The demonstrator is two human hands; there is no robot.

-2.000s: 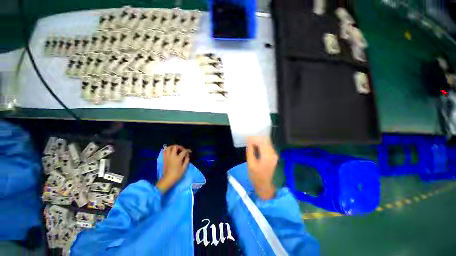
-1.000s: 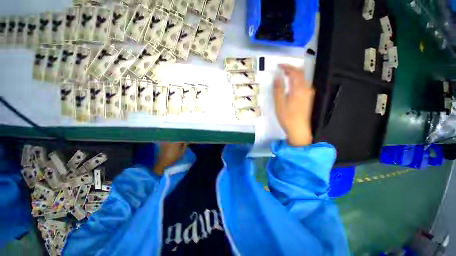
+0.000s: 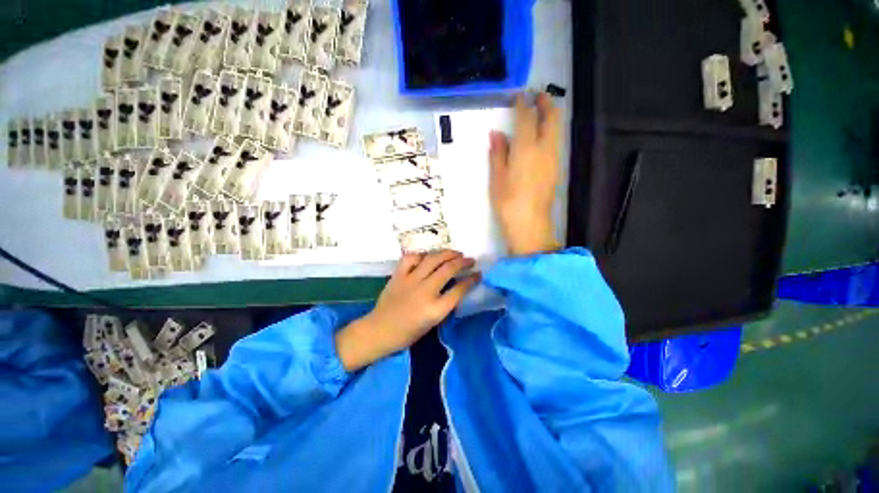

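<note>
A smooth white sheet [image 3: 472, 188] lies on the bench with its front part over the edge. My right hand [image 3: 528, 178] lies flat on its right side, fingers pointing away. My left hand [image 3: 414, 298] rests at the bench's front edge, at the sheet's lower left, just below a short column of open housings [image 3: 416, 191] with dark contents. Whether its curled fingers hold anything cannot be told. A small black piece [image 3: 445, 129] lies at the sheet's top left. Another black piece [image 3: 555, 90] lies beyond my right fingertips.
Rows of open housings [image 3: 229, 101] cover the bench at left. A blue bin [image 3: 525, 48] of black parts stands at the back. A black divided tray [image 3: 704, 241] is at right, with tweezers [image 3: 626, 202] in it. Loose housings [image 3: 130, 361] lie low at left, beside a blue sleeve [image 3: 43, 404].
My right hand has moved from the sheet's front end onto the bench. My left hand has risen from below the edge to the bench front. The view has shifted closer over the bench.
</note>
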